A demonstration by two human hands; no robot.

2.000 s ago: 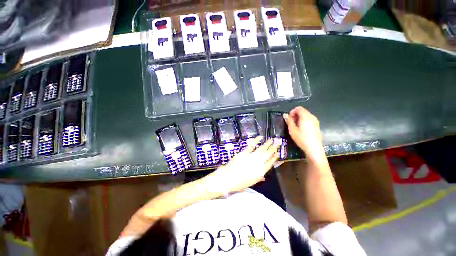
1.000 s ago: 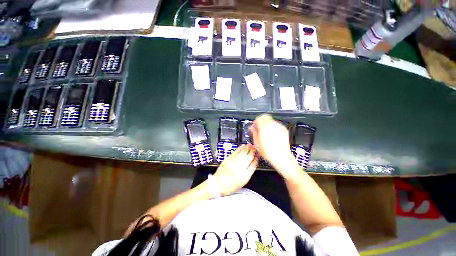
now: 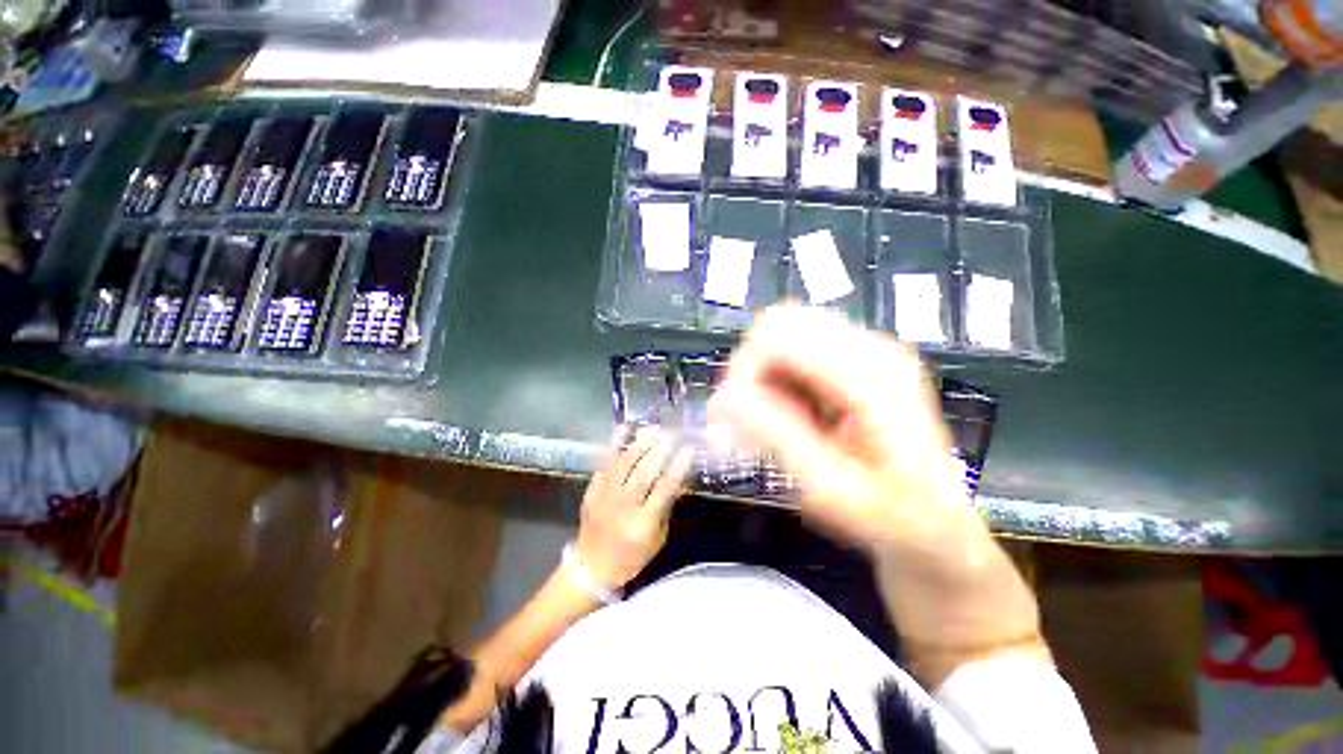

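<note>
Several bar phones lie face up in a row along the bench's front edge; the leftmost phone (image 3: 644,386) and the rightmost phone (image 3: 968,423) show, the middle ones are mostly behind my right hand. My left hand (image 3: 633,494) rests with its fingertips on the lower part of the leftmost phone. My right hand (image 3: 840,420) is raised over the row, blurred, with curled fingers; whether it holds a film cannot be told. Behind the row, a clear blister tray (image 3: 825,339) holds phones face down (image 3: 831,137) in its back pockets and white slips (image 3: 822,265) in its front pockets.
Another blister tray (image 3: 265,364) on the left holds phones face up in two rows. A whitish bottle (image 3: 1171,152) stands at the back right, beside an orange-white container (image 3: 1305,27). A white board (image 3: 405,56) lies at the back left. Cardboard boxes (image 3: 295,575) stand below the bench's front edge.
The view has shifted, so the bench things sit further right. My left hand has moved left along the row to the leftmost phone. My right hand has lifted from the phones towards the camera.
</note>
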